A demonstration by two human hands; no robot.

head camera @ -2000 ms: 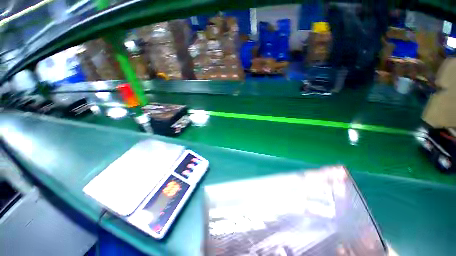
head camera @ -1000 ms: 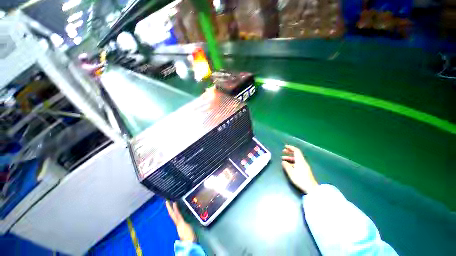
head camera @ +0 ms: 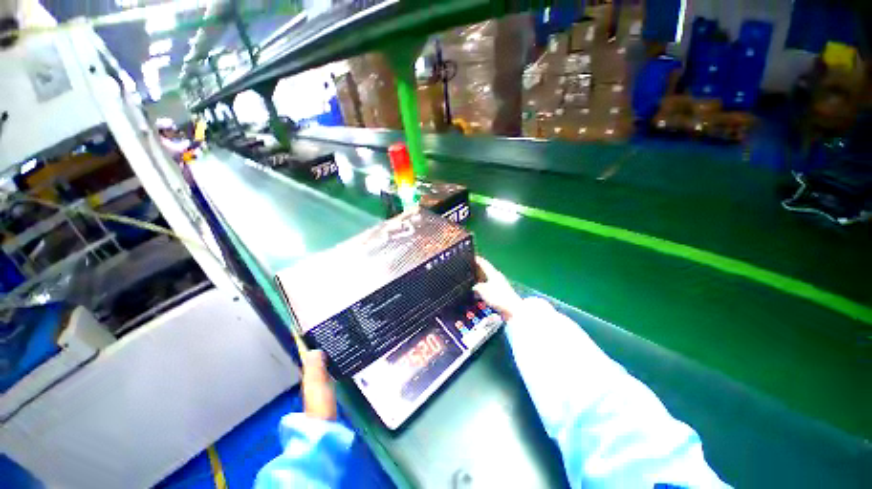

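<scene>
The closed retail box [head camera: 392, 301], black with an orange-brown picture on top and white text on its long side, sits on the bench scale [head camera: 382, 392]. The scale's dark panel shows lit red digits at the box's near side. My left hand [head camera: 317, 380] is at the box's left end and my right hand [head camera: 495, 289] is at its right end, both touching it. The fingertips are partly hidden behind the box. The signal light [head camera: 402, 170] glows red-orange with a greenish lower part behind the box.
The green conveyor [head camera: 669, 277] with a bright green stripe runs beyond the bench. Another black box [head camera: 445, 202] lies on it behind the signal light, with more boxes farther left. A white panel [head camera: 153, 372] stands at left. Stacked cartons [head camera: 574, 86] and a distant person [head camera: 172, 143] are behind.
The box has come onto the scale. My hands, apart from the box a second ago, have closed in on its two ends. The view has turned left since the first frame.
</scene>
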